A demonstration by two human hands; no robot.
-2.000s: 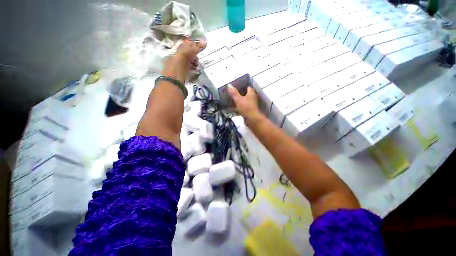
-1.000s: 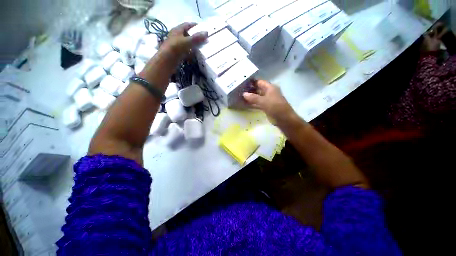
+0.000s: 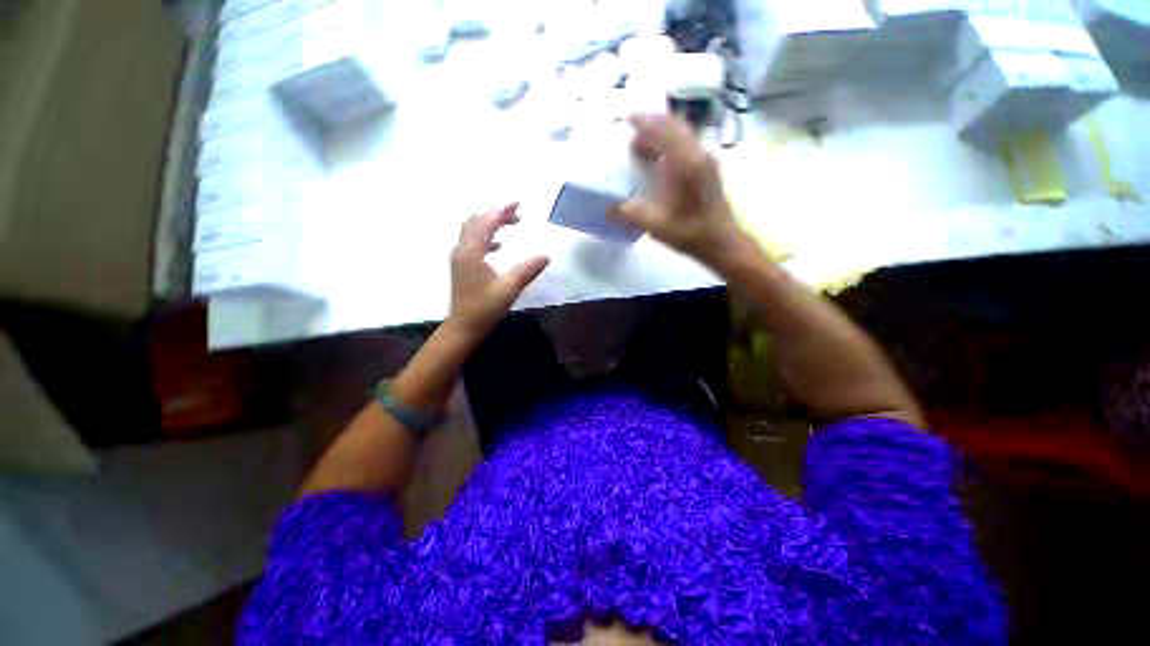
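A white retail box (image 3: 595, 212) is over the table near its front edge, its greyish-lilac side facing me; its top blends into the overexposed table. My right hand (image 3: 681, 189) is at the box's right end, thumb against it and fingers spread above, slightly blurred. My left hand (image 3: 489, 268) is left of the box, apart from it, with thumb and fingers apart and nothing in it. White electronic units (image 3: 696, 73) lie beyond my right hand, partly washed out, beside dark tangled cables (image 3: 731, 107).
Stacked white boxes stand along the table's left side (image 3: 334, 95) and at the back right (image 3: 1028, 76). Yellow backing paper (image 3: 1037, 167) lies at right. A large brown carton (image 3: 88, 152) is left of the table. The table's front edge runs before my lap.
The view has swung left and down. My left hand has come off the box row and is open near the front edge. My right hand has moved left from the row, with a single box now at it.
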